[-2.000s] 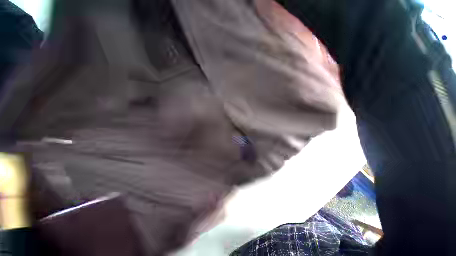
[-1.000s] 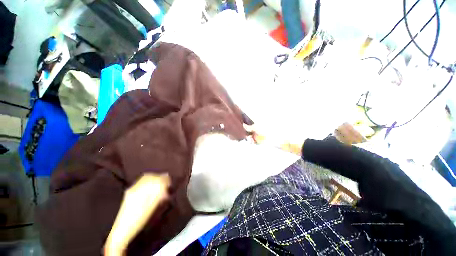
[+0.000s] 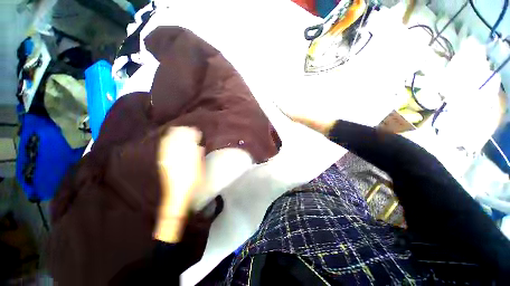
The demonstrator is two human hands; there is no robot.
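The dark brown garment (image 3: 207, 84) lies spread over the white table and hangs down at the lower left. The end of the off-white padded form (image 3: 226, 167) shows beside the garment's lower edge. My left hand (image 3: 182, 162) is blurred and lies over the garment, left of the form; its fingers are not clear. My right hand (image 3: 306, 117) is over the white table, just right of the garment's edge, washed out by glare and apart from the cloth. Its finger shape cannot be told.
The steam iron (image 3: 335, 42) with an orange handle rests on the table at the upper right. Black cables (image 3: 414, 92) loop at the right. A bright blue crate (image 3: 100, 95) and a blue bundle (image 3: 45, 156) are at the left.
The view has shifted, and more of the iron shows. My left hand has moved up beside the form. The garment's right part lies flatter. My right hand is now apart from the garment's edge.
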